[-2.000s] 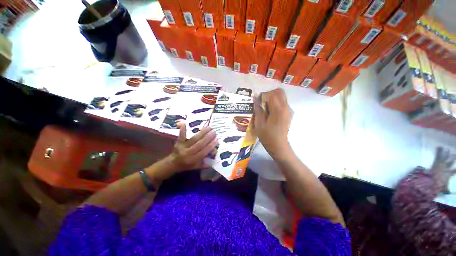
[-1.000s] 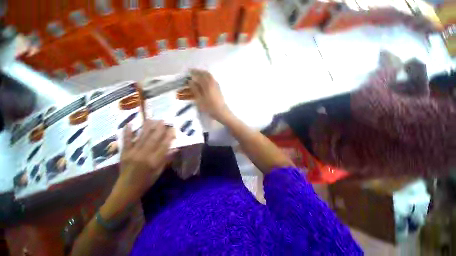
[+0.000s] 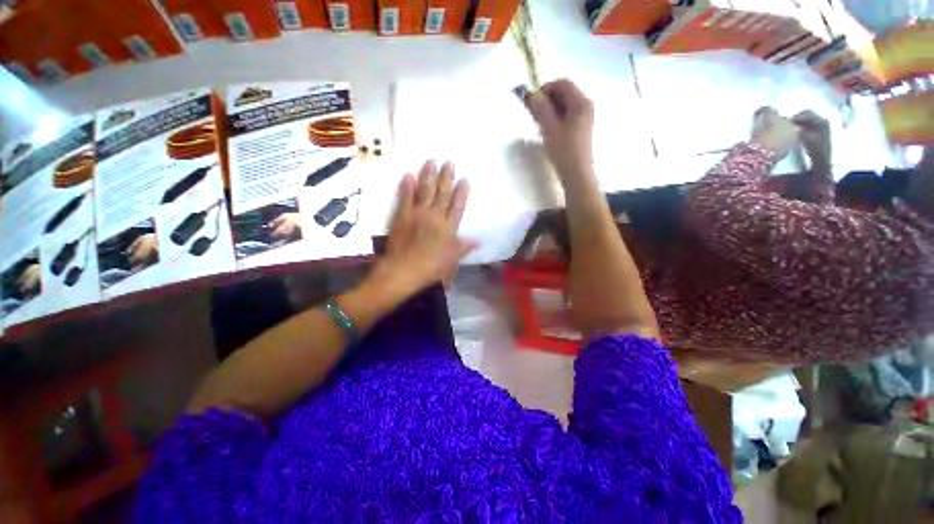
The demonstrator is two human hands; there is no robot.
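Three white product boxes lie side by side at the left; the nearest one (image 3: 292,169) is beside my left hand. A thin white sheet (image 3: 461,133) lies in front of me. My left hand (image 3: 425,227) rests flat with fingers spread on the sheet's left part and holds nothing. My right hand (image 3: 562,111) is raised above the sheet's far right side, with a small dark item (image 3: 523,93) pinched at its fingertips. A few small dark dots (image 3: 370,149) show on the tabletop between the boxes and the sheet.
Orange cartons (image 3: 246,18) stand along the back left, with more stacked cartons (image 3: 732,26) at the back right. A person in speckled dark red (image 3: 778,251) works at the right. Red stools (image 3: 543,307) stand below the table.
My view has swung right. My left hand has left the boxes and lies on the white sheet. My right hand has left the nearest box and is raised with the small dark item.
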